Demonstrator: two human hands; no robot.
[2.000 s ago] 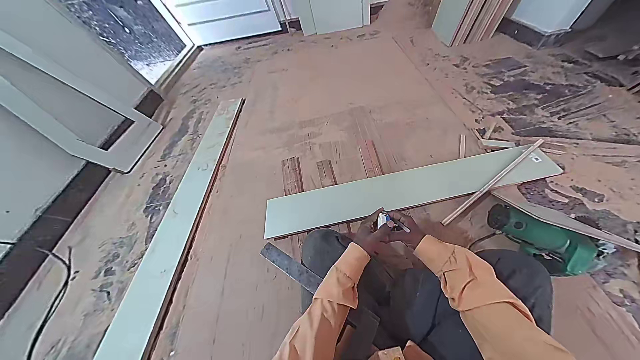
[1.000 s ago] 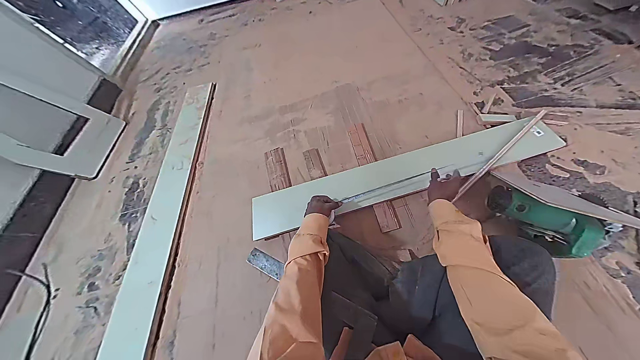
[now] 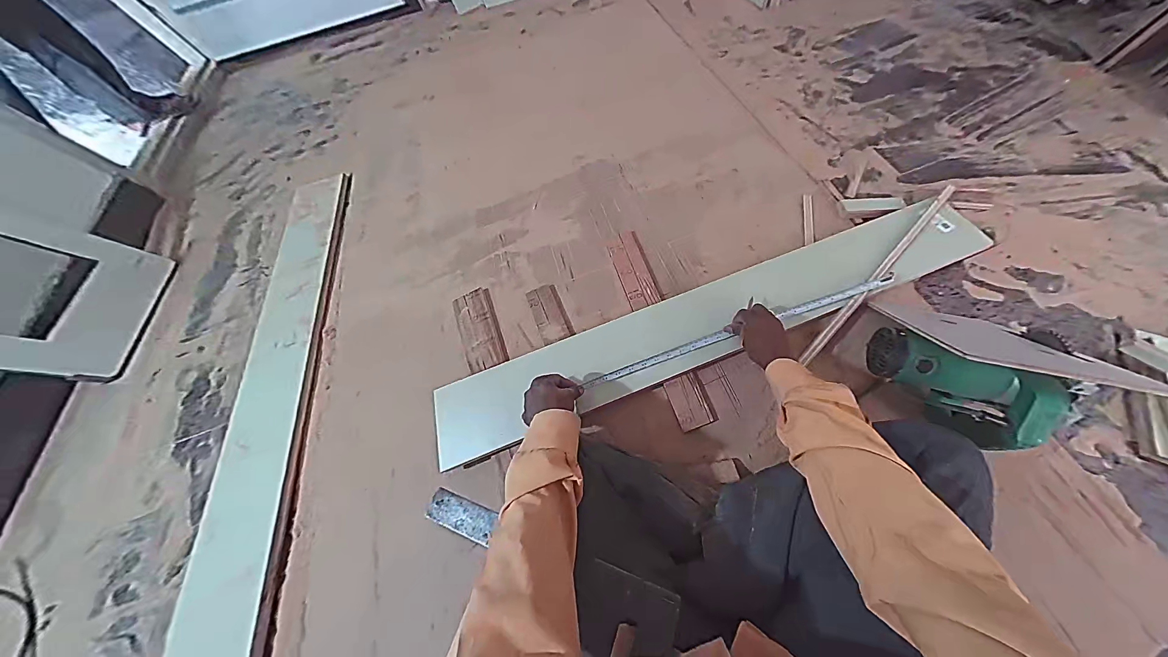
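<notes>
A long pale board (image 3: 657,333) lies at a slant in front of my knees, resting on several short wood strips (image 3: 692,401). Along its near side runs a metal measuring tape or rule (image 3: 680,351). My left hand (image 3: 551,399) is closed around the left end of this measure, close to the board's near edge. Farther right, my right hand (image 3: 761,334) presses on the measure and has a small pointed thing, perhaps a pencil, between its fingers. A thin wooden strip (image 3: 876,274) crosses the board's right part, touching or close to the measure's far end.
A green power tool (image 3: 976,388) lies on the right, partly under a thin panel (image 3: 1013,347). Another long pale board (image 3: 265,401) lies at the left. Near my left sleeve is a speckled metal piece (image 3: 461,517). A cut-out pale panel (image 3: 82,301) stands at the far left.
Two seconds ago my hands were together at the board's near edge around a small thing; now they are apart on the board with the measure stretched between them. The right hand has since moved a little left.
</notes>
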